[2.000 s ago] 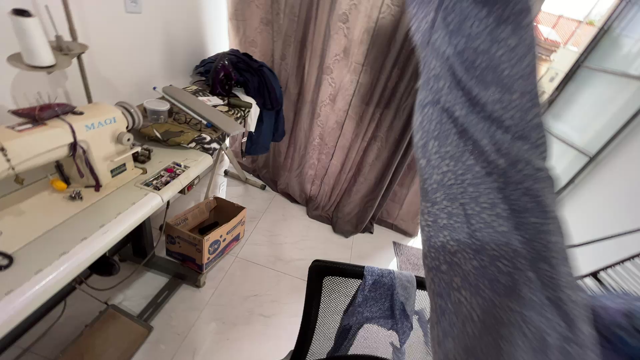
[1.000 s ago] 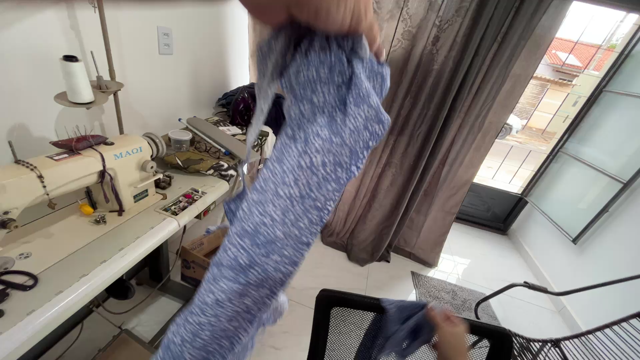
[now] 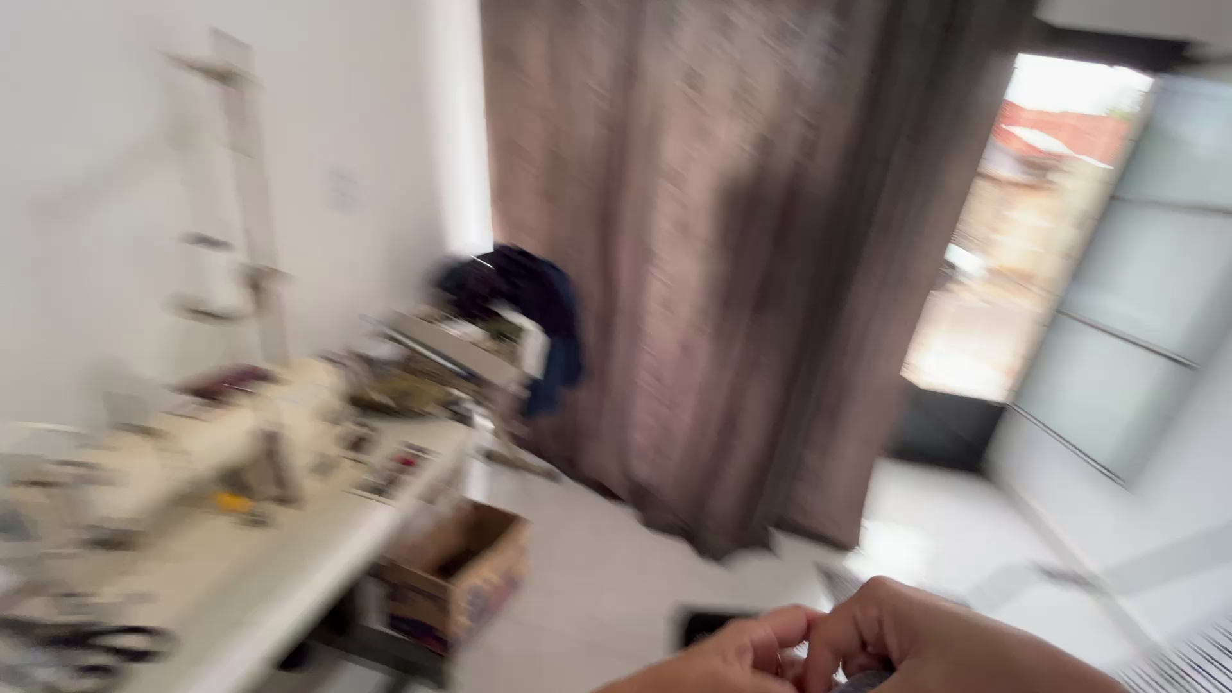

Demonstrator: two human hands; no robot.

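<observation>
Both hands are together at the bottom edge of the view, fingertips nearly touching. My left hand (image 3: 731,654) is bent inward from the left, and my right hand (image 3: 924,635) curls in from the right. A small bit of grey-blue fabric (image 3: 863,681) shows beneath the right fingers; most of it is hidden by the hand and the frame edge. Whether the left fingers also pinch it cannot be told. A sliver of the black chair back (image 3: 707,626) appears just behind the left hand.
A blurred sewing machine (image 3: 192,452) stands on a pale table (image 3: 318,568) at left, with black-handled scissors (image 3: 115,640) near its front. A cardboard box (image 3: 457,573) sits below. Dark clothes (image 3: 539,298) are heaped behind. A long curtain (image 3: 664,289) hangs beside an open glazed door (image 3: 1116,289).
The blue fabric that hung large across the view is now almost wholly out of sight. The hands, apart one second ago, have come together low in the view.
</observation>
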